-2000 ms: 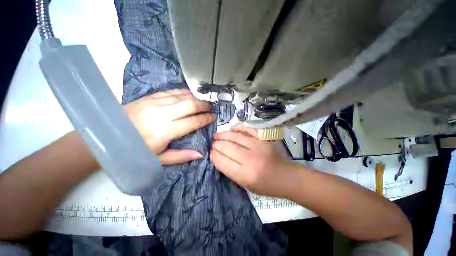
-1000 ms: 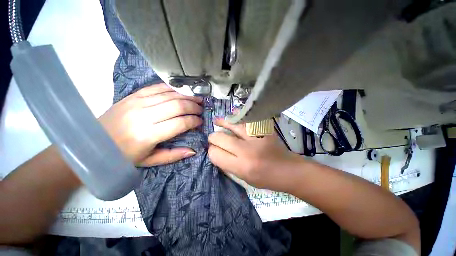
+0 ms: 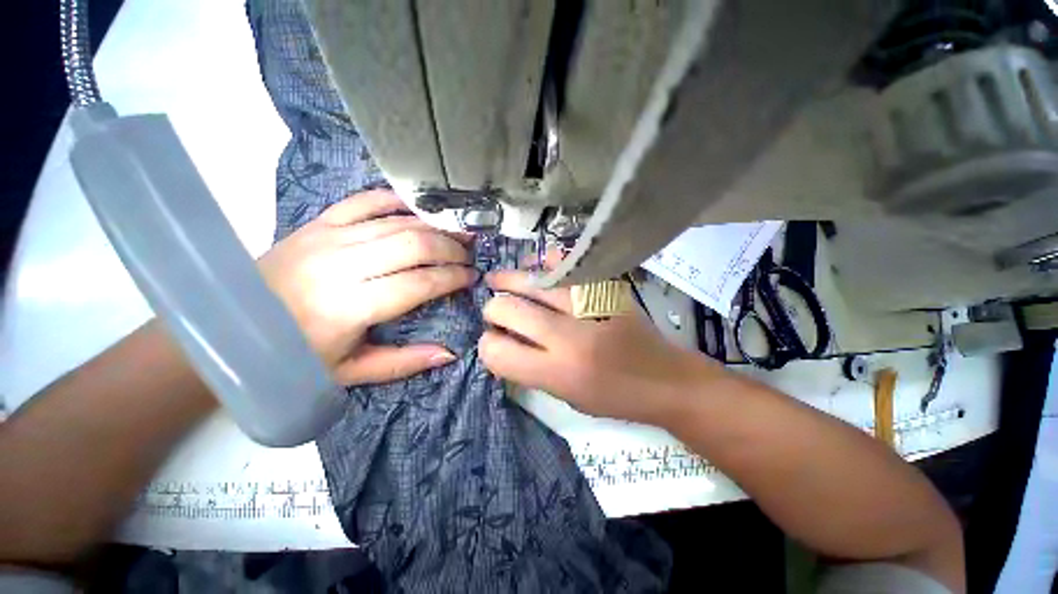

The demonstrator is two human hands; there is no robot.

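Dark grey patterned lining fabric [image 3: 464,499] runs from the top left under my hands and down over the table's front edge. My left hand [image 3: 371,284] lies flat on it, fingers together and thumb apart, left of the presser foot [image 3: 485,232]. My right hand [image 3: 580,348] has its fingertips at the fabric's right edge, just in front of the foot, pinching or pressing it. The sewing machine head [image 3: 464,93] overhangs and partly hides the needle area.
The grey lamp [image 3: 209,279] stands over my left forearm. A brass-coloured knurled knob [image 3: 600,299] is beside my right hand. Black-handled shears [image 3: 783,316] and a white paper slip [image 3: 719,261] lie to the right. A ruler scale [image 3: 232,499] runs along the front edge.
The view has shifted a little, so lamp and machine sit differently in the picture. Both hands stay on the fabric near the foot; my right fingertips are slightly closer to my left hand.
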